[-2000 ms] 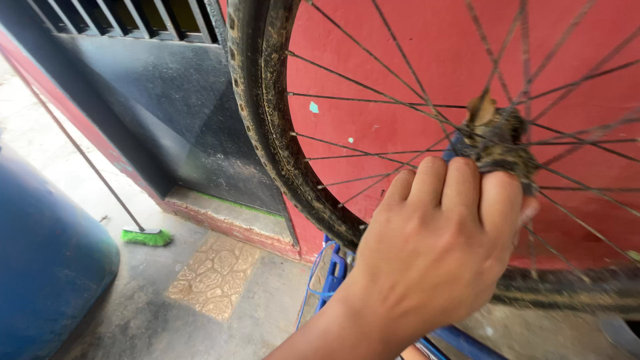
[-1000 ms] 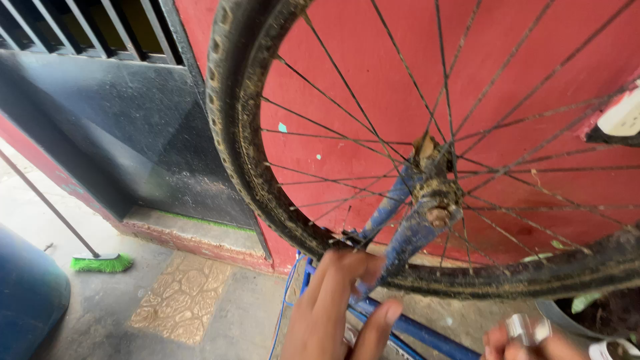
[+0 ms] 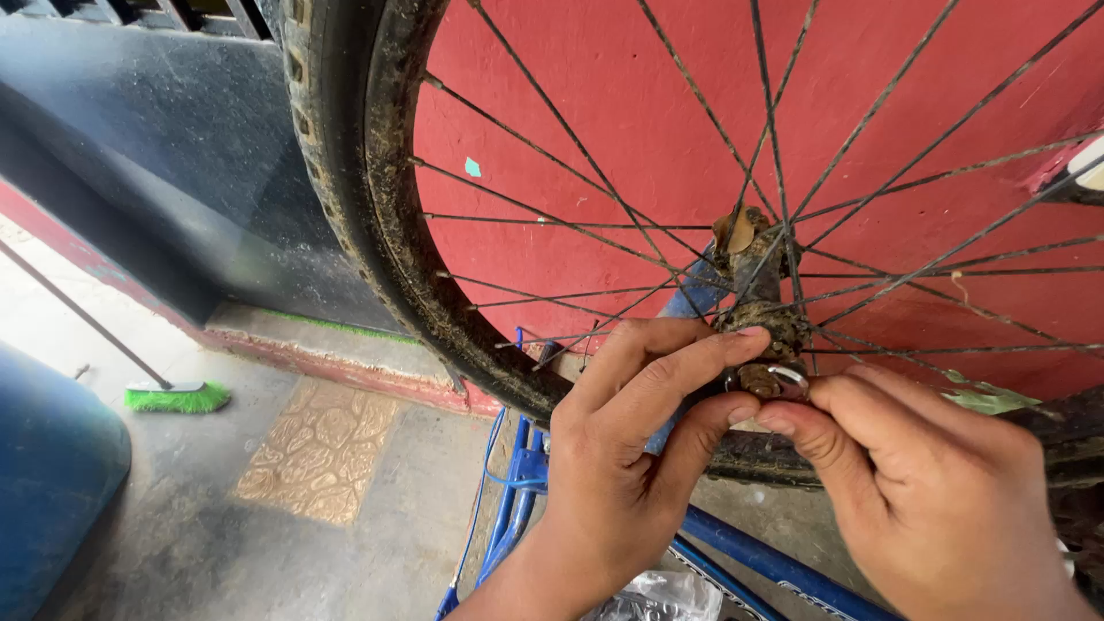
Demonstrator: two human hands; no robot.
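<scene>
A muddy bicycle wheel [image 3: 373, 207] stands against a red wall, its wire spokes meeting at a dirt-caked hub [image 3: 763, 323]. The blue fork [image 3: 693, 289] reaches the hub, and a rusty axle nut [image 3: 759, 379] shows at its near end. My left hand [image 3: 651, 414] has its fingertips at the fork end and axle, left of the nut. My right hand [image 3: 923, 466] pinches a shiny open-ended wrench [image 3: 792, 376] between thumb and fingers, its curved metal end beside the nut. Most of that metal piece is hidden by the fingers.
The blue bicycle frame [image 3: 759, 552] lies below the wheel, with a cable [image 3: 479, 517] at its left and clear plastic packaging [image 3: 660, 597] beneath. A green-bristled broom [image 3: 177, 397] and a blue barrel [image 3: 56, 474] stand left. A dark metal door [image 3: 198, 155] adjoins the wall.
Two seconds ago one hand was around the hub. One second ago the left hand was below it and the right held a metal piece lower right. Both hands are now together at the axle.
</scene>
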